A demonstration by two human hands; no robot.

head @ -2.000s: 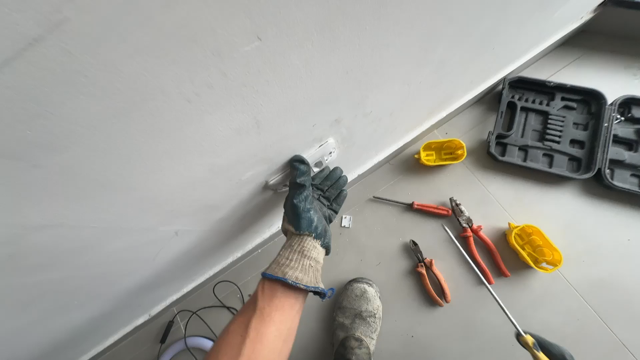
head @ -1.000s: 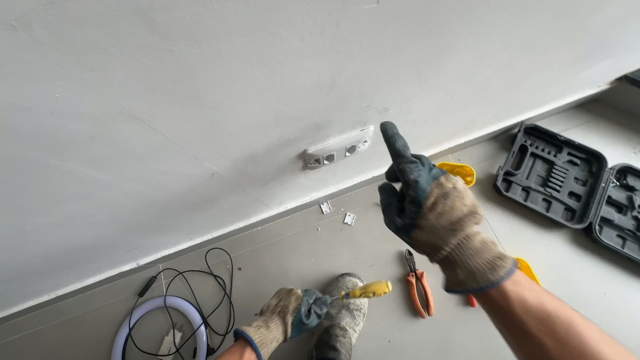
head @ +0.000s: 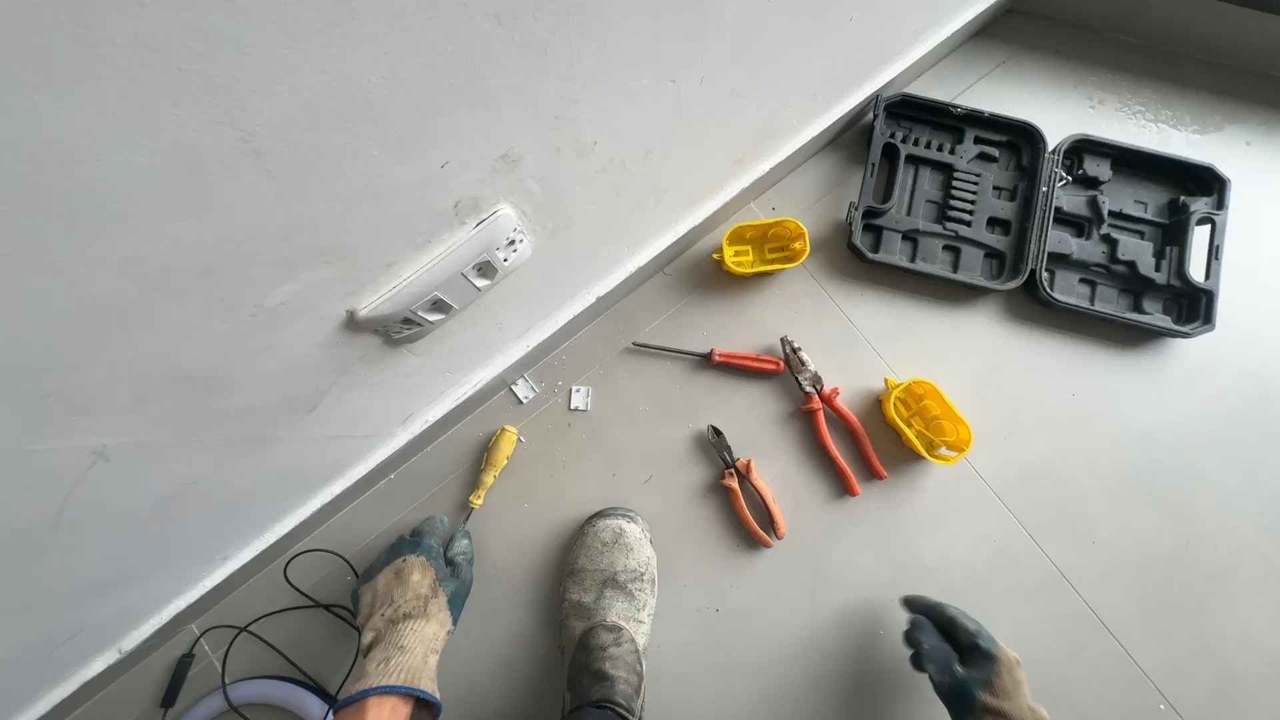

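Observation:
My left hand (head: 410, 610), in a dark-coated knit glove, grips the metal shaft of a yellow-handled screwdriver (head: 495, 465), its handle pointing up toward the wall. At the lower right my gloved right hand (head: 965, 655) holds nothing, its fingers a little bent and slightly blurred. A white outlet strip (head: 450, 280) is set in the wall. Between my hands lie diagonal cutters (head: 745, 485) with orange handles, combination pliers (head: 830, 415) with red handles and a red-handled screwdriver (head: 745, 361). Two small white plastic pieces (head: 580, 398) rest near the wall base.
Two yellow electrical boxes (head: 763, 247) lie on the tiled floor, one farther right. An opened black tool case (head: 1040, 215) is at the upper right. A black cable (head: 290, 607) and a white ring (head: 255, 697) sit at the lower left. My boot (head: 610, 600) stands between my hands.
My right hand has moved from in front of the wall down to the lower right. My left hand still holds the yellow-handled screwdriver, now nearer the wall. The view has shifted.

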